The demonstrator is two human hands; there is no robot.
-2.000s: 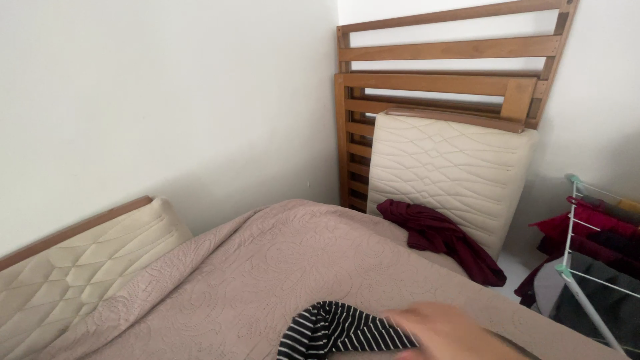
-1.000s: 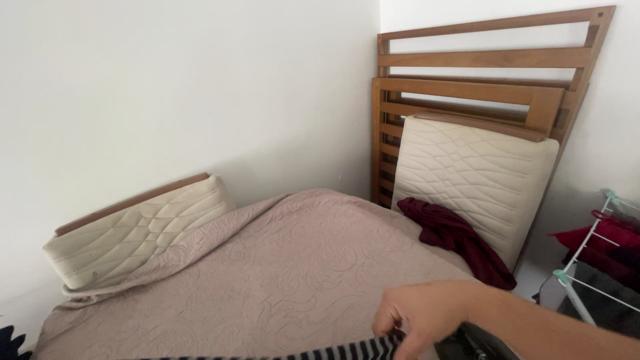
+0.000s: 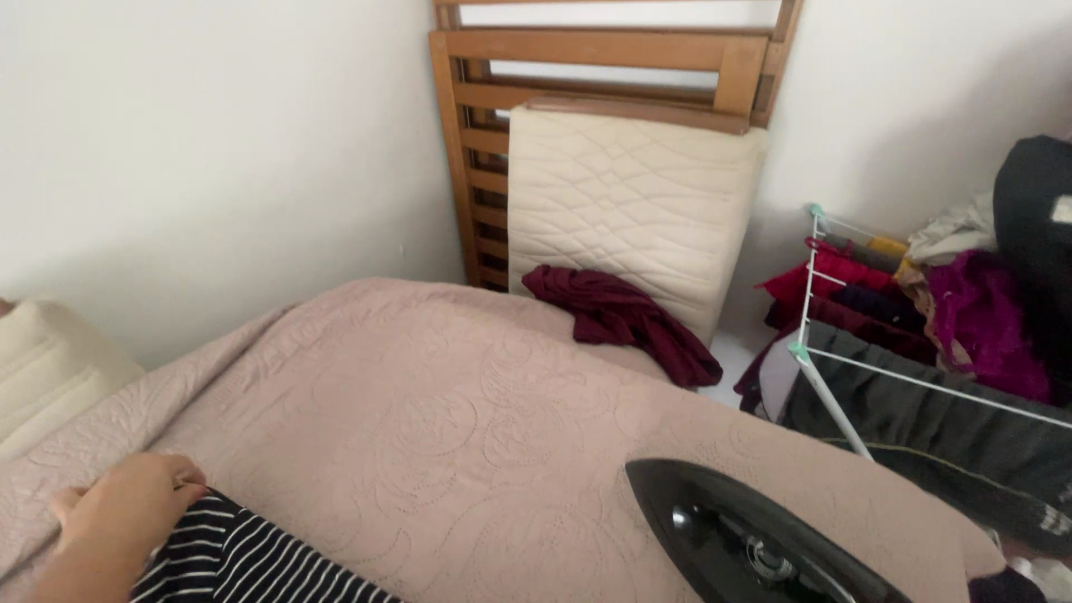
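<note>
At the lower left, my left hand (image 3: 126, 515) pinches the edge of a black-and-white striped garment (image 3: 251, 557) between thumb and fingers. The garment lies on a pink quilted bedspread (image 3: 469, 394) and runs out of the bottom of the view. A black clothes iron (image 3: 745, 536) rests at the lower right on the bedspread, its tip pointing up and left, its rear cut off by the frame edge. My right hand is out of view.
A maroon cloth (image 3: 624, 318) lies at the far edge, against a cream quilted mattress (image 3: 628, 193). Wooden slatted frames (image 3: 586, 50) lean on the wall behind. At right stands a drying rack (image 3: 829, 402) hung with clothes. Another cream quilted piece (image 3: 50, 368) is at left.
The iron has come into plain view at the lower right. The hand seen near the lower middle a second ago is not there; my left hand now shows at the lower left, holding the striped garment.
</note>
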